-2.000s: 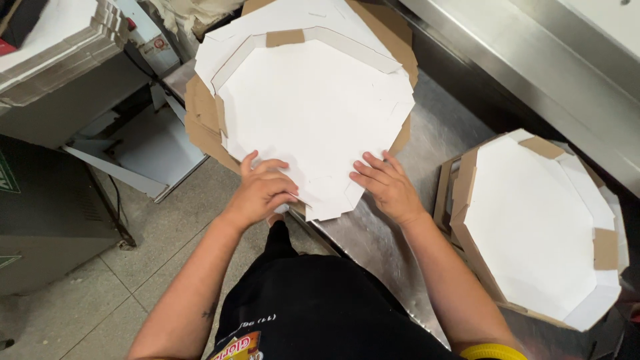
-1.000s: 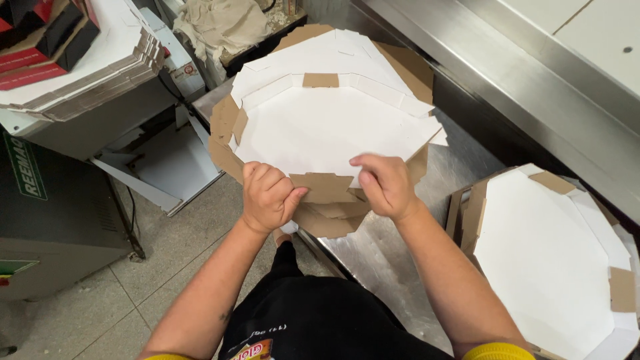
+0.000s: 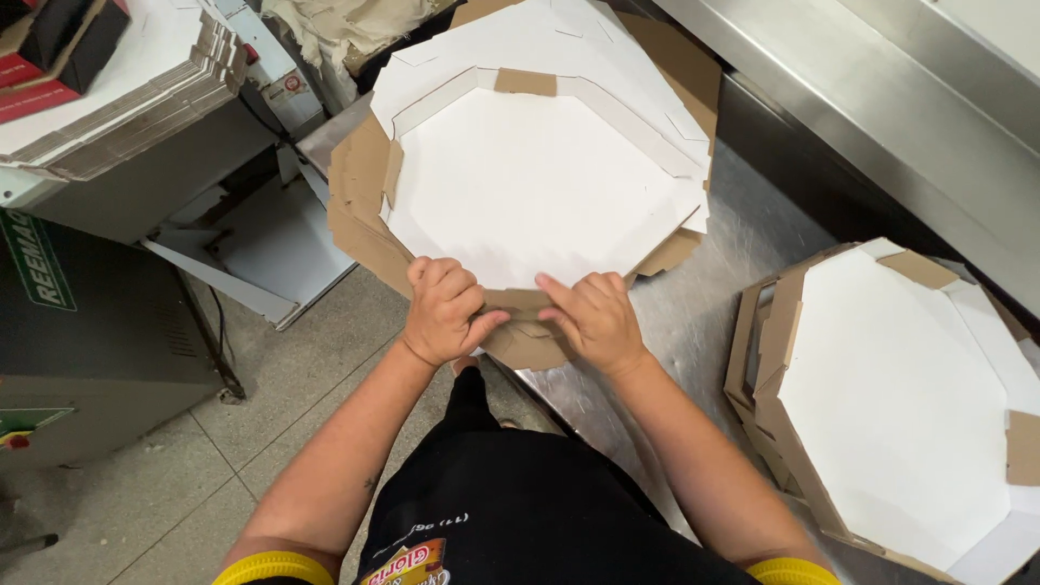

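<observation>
An octagonal cardboard pizza box (image 3: 528, 187), white inside and brown outside, lies in front of me on other brown cardboard blanks (image 3: 357, 203). Its far and side walls stand up. My left hand (image 3: 447, 313) grips the near left edge, fingers curled over the rim and thumb on the brown outer face. Along the same near edge, my right hand (image 3: 597, 321) pinches the wall, index finger on the inside and thumb outside. The near wall between both hands shows its brown face. What lies under the fingers is hidden.
More folded octagonal boxes (image 3: 902, 406) are stacked at the right on the steel table (image 3: 756, 219). A steel ledge (image 3: 853, 89) runs behind. At the upper left, flat white cardboard sheets (image 3: 146, 89) lie beneath red-and-black boxes (image 3: 65, 49), near a crumpled cloth (image 3: 349, 24).
Two seconds ago my fingers lay spread over the near white flap; now both hands are curled around the near edge, and that wall shows its brown side.
</observation>
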